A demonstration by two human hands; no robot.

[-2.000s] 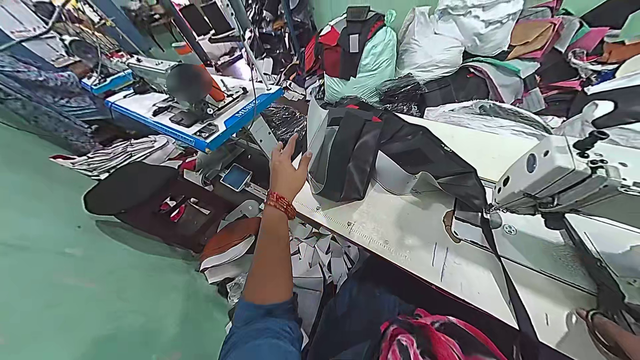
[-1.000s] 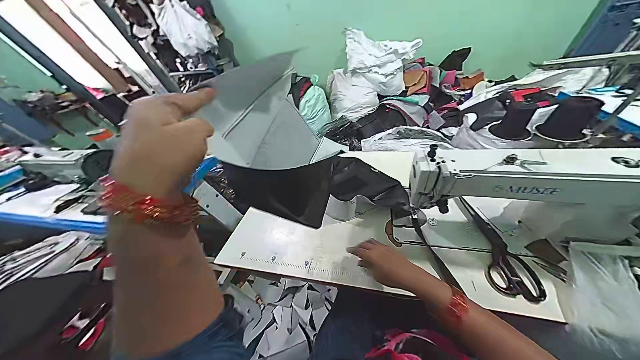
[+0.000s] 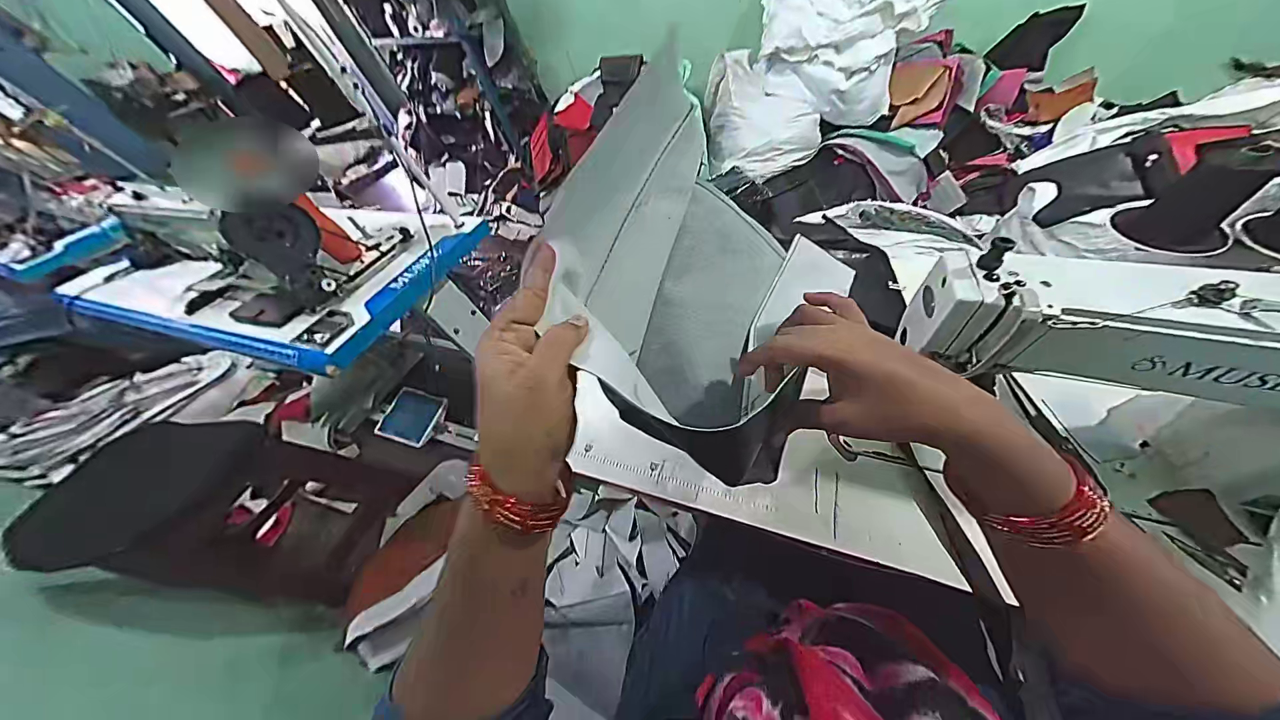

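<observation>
My left hand (image 3: 530, 365) grips the left edge of a grey-lined fabric workpiece (image 3: 690, 300) between thumb and fingers. On its right side, my right hand (image 3: 840, 365) holds the workpiece's folded edge, fingers curled over it. The piece stands raised and opened out above the sewing table (image 3: 700, 480), its grey inner side up and a black outer side showing along the bottom. Just right of my right hand is the head of a sewing machine (image 3: 960, 310). A black strap (image 3: 960, 550) runs down over the table's front edge.
Behind lie white sacks (image 3: 765, 115) and heaped fabric scraps (image 3: 920, 90). At the left stand a second, blue-edged sewing table (image 3: 340, 345) and a dark padded piece (image 3: 140, 490) bearing small scraps. Cut grey offcuts (image 3: 620, 540) hang below the table front. A person with a blurred head is at the far left.
My right hand has moved from the tabletop onto the workpiece. The scissors, seen on the table at the right one second ago, are no longer plainly visible. The view has shifted.
</observation>
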